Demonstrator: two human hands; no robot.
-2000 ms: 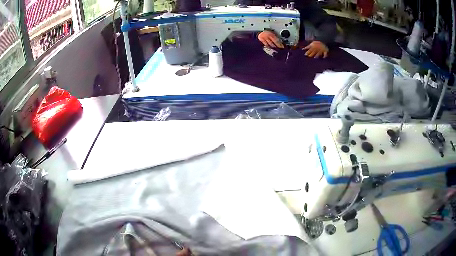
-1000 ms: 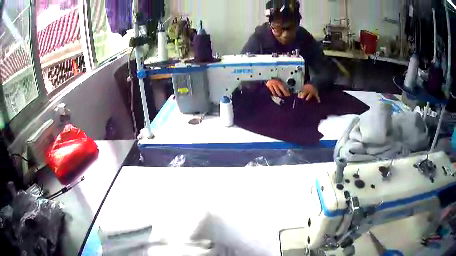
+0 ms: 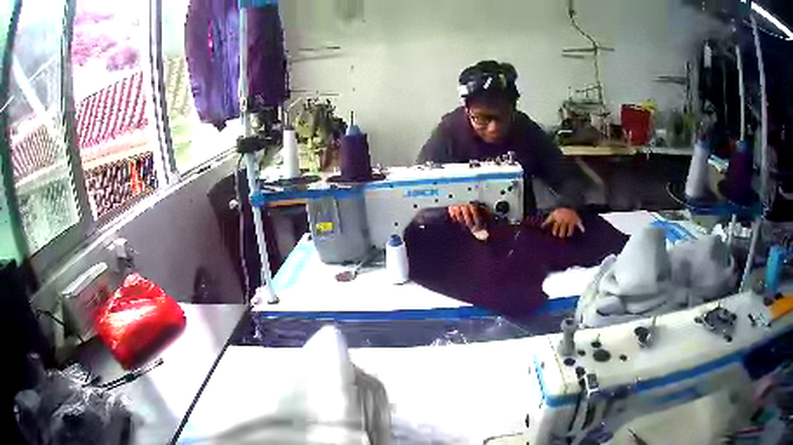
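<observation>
A light grey cloth piece (image 3: 326, 391) stands bunched up in a peak at the bottom centre-left, on the near white table (image 3: 443, 382). Its lower part is cut off by the picture's edge. Neither of my hands shows; what holds the cloth, if anything, is hidden or below the frame. The near sewing machine (image 3: 643, 365), white with a blue stripe, is at the lower right; its needle area is cut off by the bottom edge.
A grey cloth pile (image 3: 656, 274) lies behind the near machine. Opposite, a person sews a dark purple panel (image 3: 487, 265) at a JACK machine (image 3: 426, 204). A white thread cone (image 3: 396, 261) stands there. A red plastic bag (image 3: 139, 322) is on the dark side table at left.
The view has tilted up, so the scene sits lower. The grey cloth has gone from spread flat to bunched and raised. The blue-handled scissors have left the view. The person opposite has shifted their hands.
</observation>
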